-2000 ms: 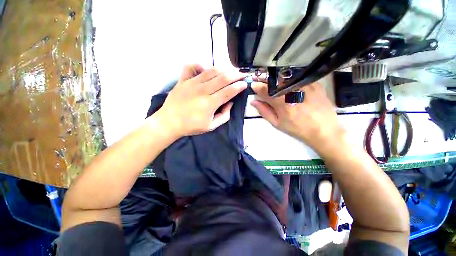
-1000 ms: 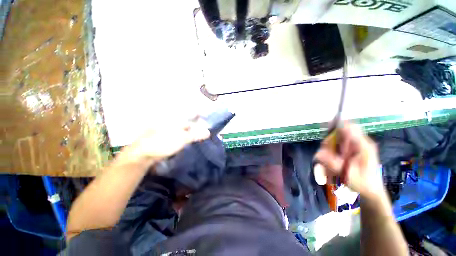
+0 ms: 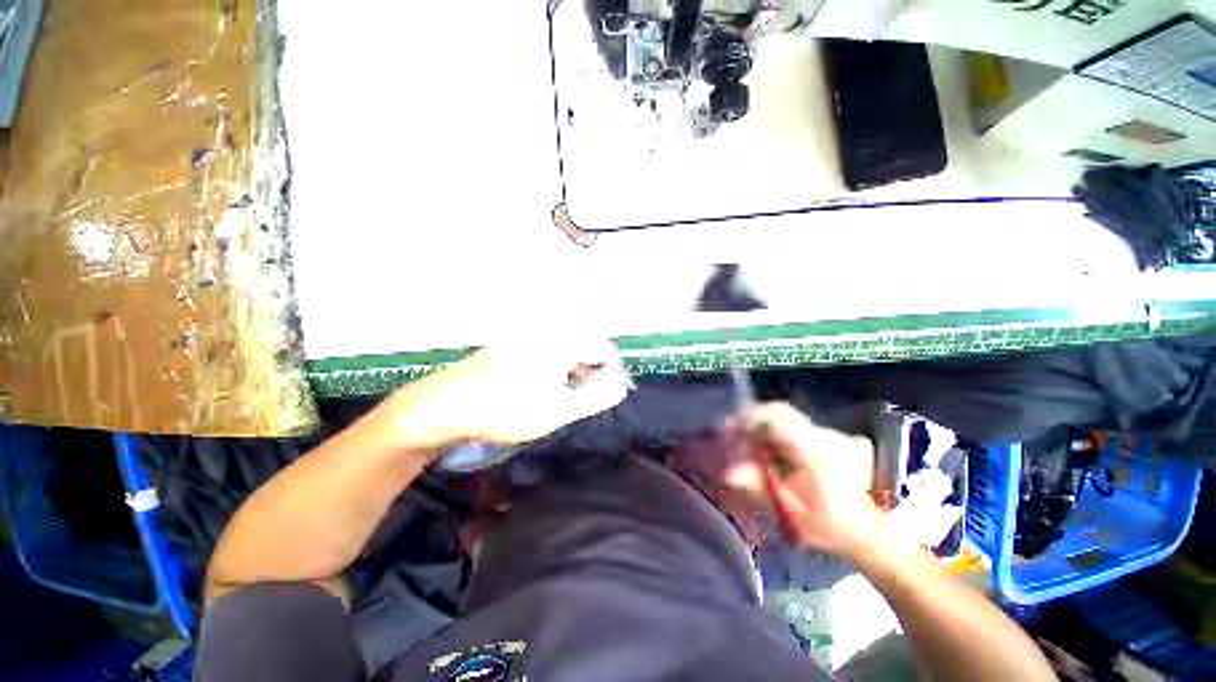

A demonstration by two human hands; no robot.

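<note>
My left hand (image 3: 527, 393) is at the table's front edge, closed on dark cloth (image 3: 580, 440) that hangs toward the lap. My right hand (image 3: 800, 473) is just below the table edge, to the right of the left hand, gripping the red handle of the scissors (image 3: 790, 504). The blades are blurred and point up and away. A small dark cloth piece (image 3: 728, 289) lies on the white table behind the green tape rule (image 3: 827, 336).
The sewing machine (image 3: 687, 60) stands at the top, with a flat black phone-like rectangle (image 3: 887, 113) beside it. Dark scraps (image 3: 1140, 213) lie at the far right. A brown taped board (image 3: 134, 240) is at left. A blue crate (image 3: 1107, 560) is at lower right, another at lower left.
The cloth has left the needle and come down to the table edge with my left hand. My right hand took up the scissors and moved left toward the cloth. A small dark piece now lies on the table.
</note>
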